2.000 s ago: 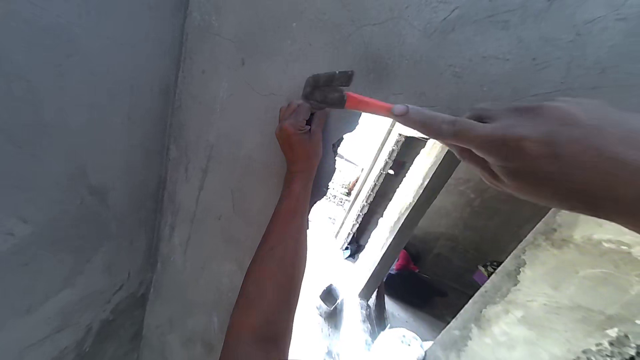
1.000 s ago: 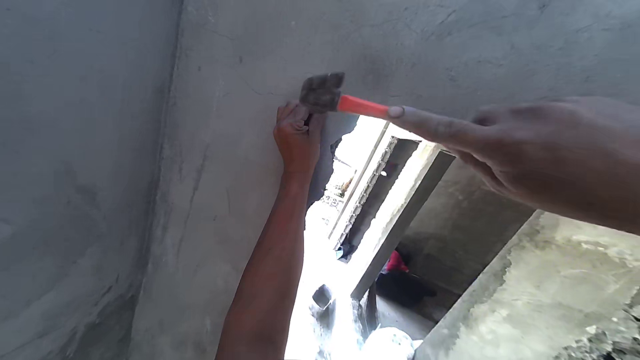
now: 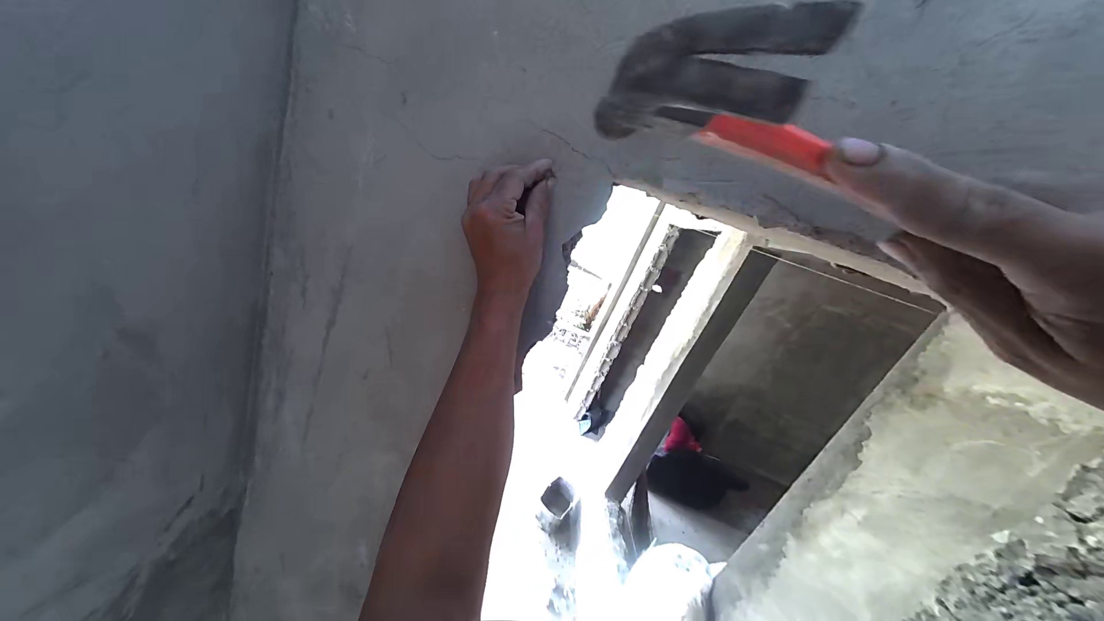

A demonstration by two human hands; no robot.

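My right hand (image 3: 1009, 250) grips a claw hammer (image 3: 681, 78) by its red handle, with the thumb laid along it. The hammer's dark head is raised off the wall, up and to the right of my left hand, and is slightly blurred. My left hand (image 3: 509, 220) rests against the grey plastered wall (image 3: 388, 216), just left of the opening's upper corner. Its thumb and forefinger are pinched together on something small and dark at the tips, too small to name, perhaps a nail. Thin cracks run through the plaster above the fingers.
A rough-edged opening (image 3: 621, 194) in the wall lies between my hands, with bright light beyond. A thin string (image 3: 849, 280) crosses its upper right part. Below right stands a plastered ledge (image 3: 931, 457) with grey rubble (image 3: 1018, 578). Dark and pink items lie on the floor beyond.
The hammer head was at my left fingertips in both earlier frames; now it is lifted away, up and to the right. My left hand keeps its place on the wall.
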